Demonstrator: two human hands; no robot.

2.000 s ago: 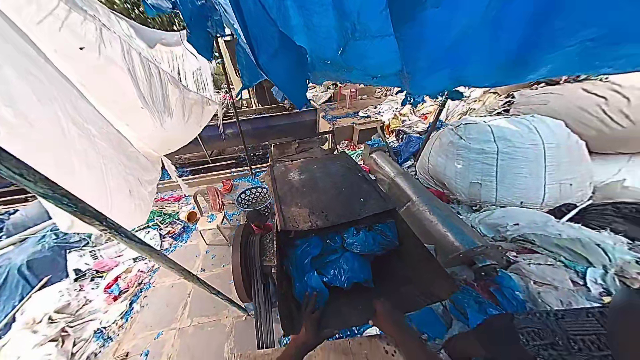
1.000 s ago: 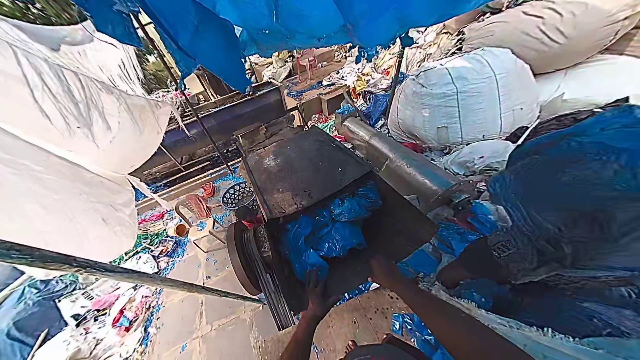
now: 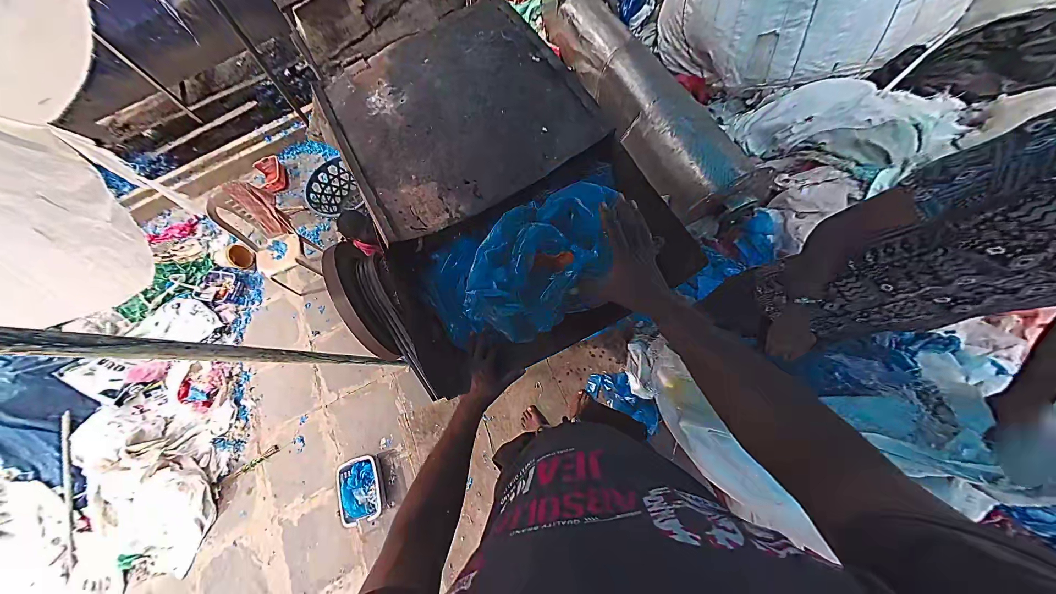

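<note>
A heap of blue plastic film [image 3: 528, 264] lies in the dark metal feed tray of a machine with a flat metal cover [image 3: 470, 107]. My right hand [image 3: 631, 256] presses on the heap's right side, fingers spread; whether it grips any film is not plain. My left hand [image 3: 487, 367] rests at the tray's near edge, just below the film, its fingertips partly lost in shadow. A small orange patch [image 3: 554, 261] shows amid the film. At the machine's left side is a belt wheel [image 3: 355, 301].
A co-worker's arm [image 3: 850, 239] and patterned clothing are close on the right. A metal cylinder [image 3: 660, 115] lies beside the machine. A pole [image 3: 198, 348] crosses at left. On the paving stand a small tub [image 3: 360, 491] of blue scraps, a chair [image 3: 256, 210] and a plastic basket [image 3: 330, 188].
The view has tilted down and come closer to the machine. My right hand has moved from the tray's near edge up onto the blue film. My left hand is still near that edge.
</note>
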